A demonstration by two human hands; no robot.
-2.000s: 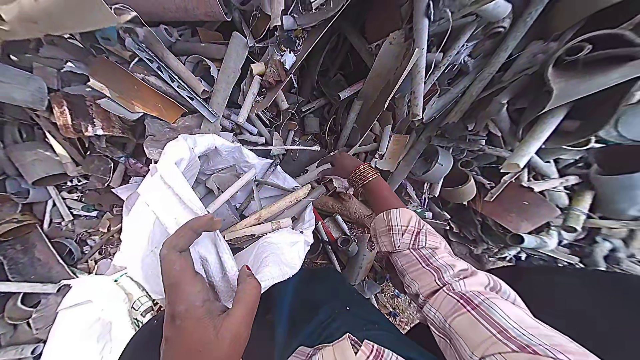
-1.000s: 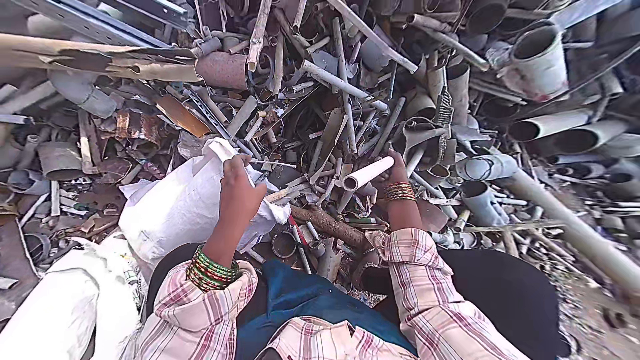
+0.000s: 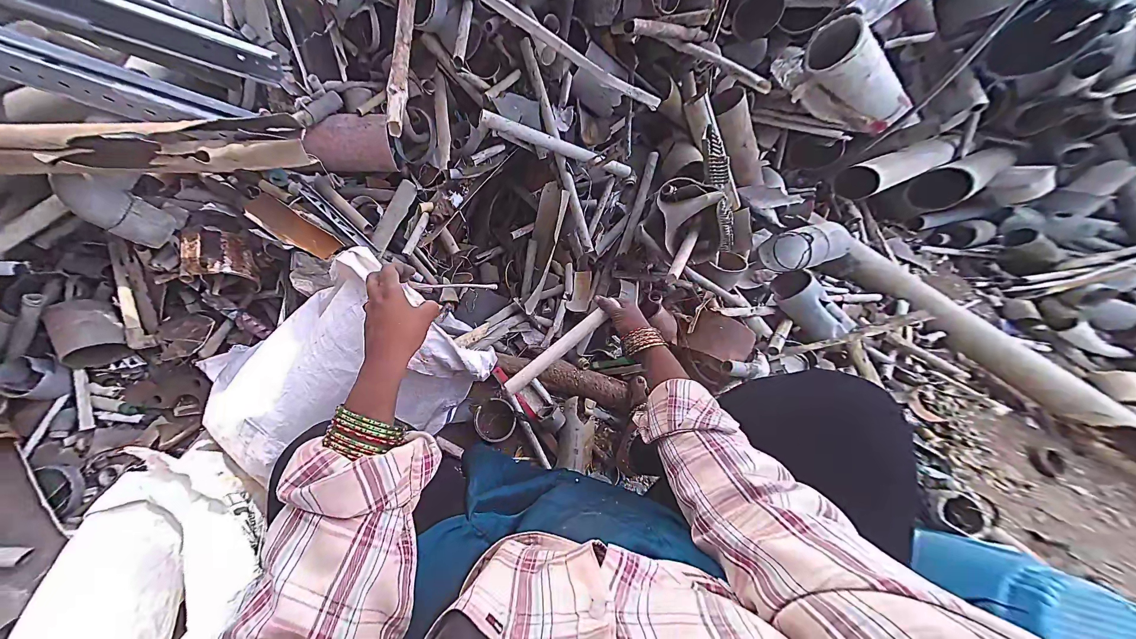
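Note:
My left hand (image 3: pixel 393 311) grips the upper rim of a white woven sack (image 3: pixel 293 377), whose mouth faces the scrap on the right. A thin pale stick pokes out beside the fingers. Between the thumb and fingers of my right hand (image 3: pixel 626 318) is the upper end of a white plastic pipe piece (image 3: pixel 557 351), slanting down to the left, just right of the sack's mouth. Under it lies a thick brown pipe (image 3: pixel 577 382), with a red strip near its left end. What the sack holds is mostly hidden.
Scrap pipes and fittings heap up all around. Perforated metal channels (image 3: pixel 115 75) lie at the upper left, a long grey pipe (image 3: pixel 985 342) runs down the right. A second white sack (image 3: pixel 115 568) is at the lower left, and blue corrugated material (image 3: pixel 1021 581) at the lower right.
Two seconds ago my right hand was at the sack's mouth; now it is farther right with the white pipe piece, which has tilted downward since one second ago. My left hand has taken hold of the sack's rim.

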